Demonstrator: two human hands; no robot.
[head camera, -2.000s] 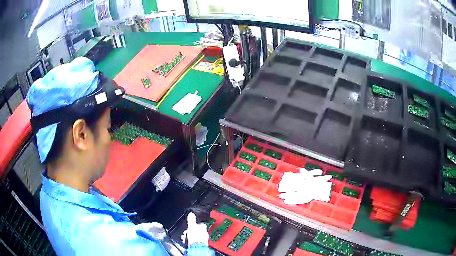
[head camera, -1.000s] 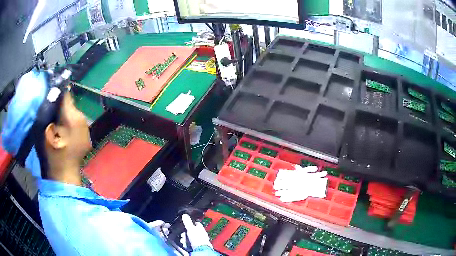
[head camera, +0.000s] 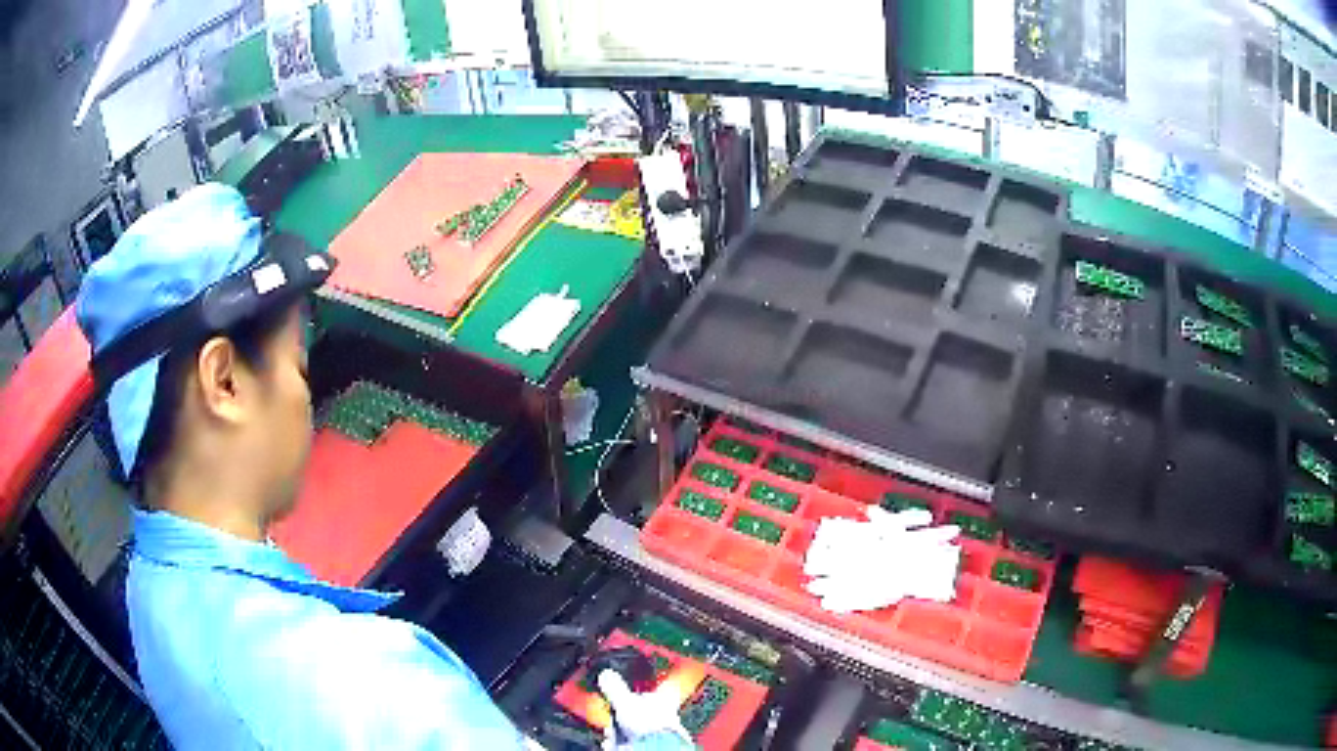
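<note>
Neither my left hand nor my right hand is in view. Nearest in front, green circuit boards (head camera: 960, 722) lie on the line at the bottom edge, cut off by it. Above them a red compartment tray (head camera: 704, 546) holds small green boards in some pockets. White gloves (head camera: 883, 559) lie in a pile on it. Large black trays (head camera: 865, 352) lie on the shelf above, with small green boards (head camera: 1110, 279) in some right-hand pockets. Left of the line boards, an orange-red sheet (head camera: 741, 709) bears small green boards.
At left, a person in a blue smock (head camera: 308, 646) reaches a white-gloved hand (head camera: 641, 707) over the sheet, at a dark object with an orange glow beside it. Red pieces (head camera: 1144, 609) lie under the black tray. A monitor (head camera: 719, 44) stands behind; a green bench (head camera: 587, 264) is back left.
The neighbour's head and gloved hand have moved right since the last frame, and the dark object is now over the sheet with an orange glow. The view has shifted slightly. The trays and gloves lie unchanged.
</note>
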